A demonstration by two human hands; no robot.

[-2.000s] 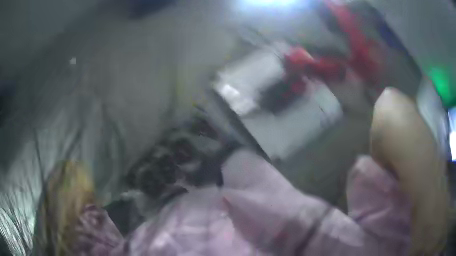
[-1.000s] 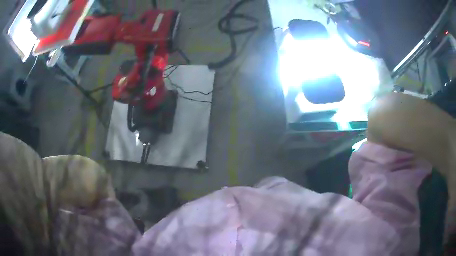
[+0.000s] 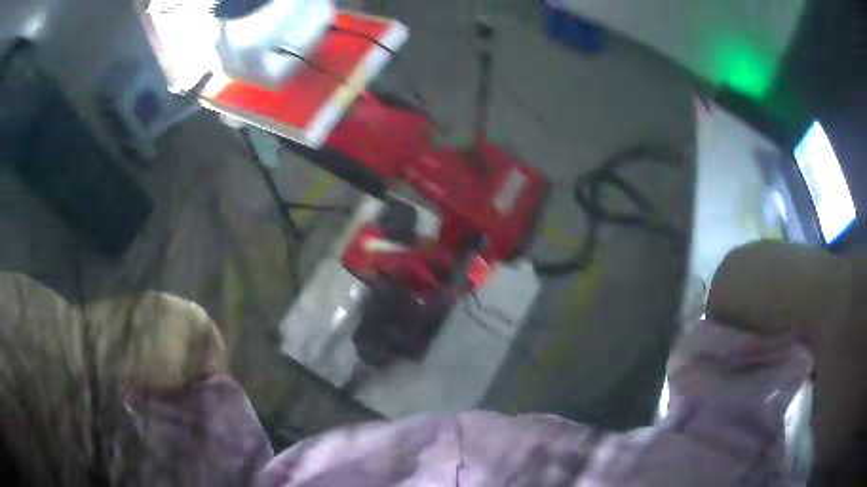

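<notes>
No hand shows clearly. Bare, blurred parts of my arms rise from pink sleeves at the lower left and lower right and run out of the picture. In front of me stands the red robot arm (image 3: 447, 190) on a white base plate (image 3: 475, 352). At its upper-left end is a tilted red-orange fixture plate (image 3: 366, 48) with a white edge. A white rounded unit (image 3: 276, 43) sits on it, cut off by the top edge. Thin black leads show by the unit. Bright glare hides its left side.
Black cable coils (image 3: 608, 204) lie on the grey floor right of the arm. A white-topped bench (image 3: 737, 181) with a bright screen (image 3: 823, 183) is at the right. A green light (image 3: 743, 68) glows behind it. A dark crate-like shape (image 3: 76, 162) is at the left. Dark strands blur the lower left.
The view has swung since the earlier frames. The robot arm now shows nearer the centre and tilted. The bright bench area with black-faced units has left the picture, and the screen shows at the right.
</notes>
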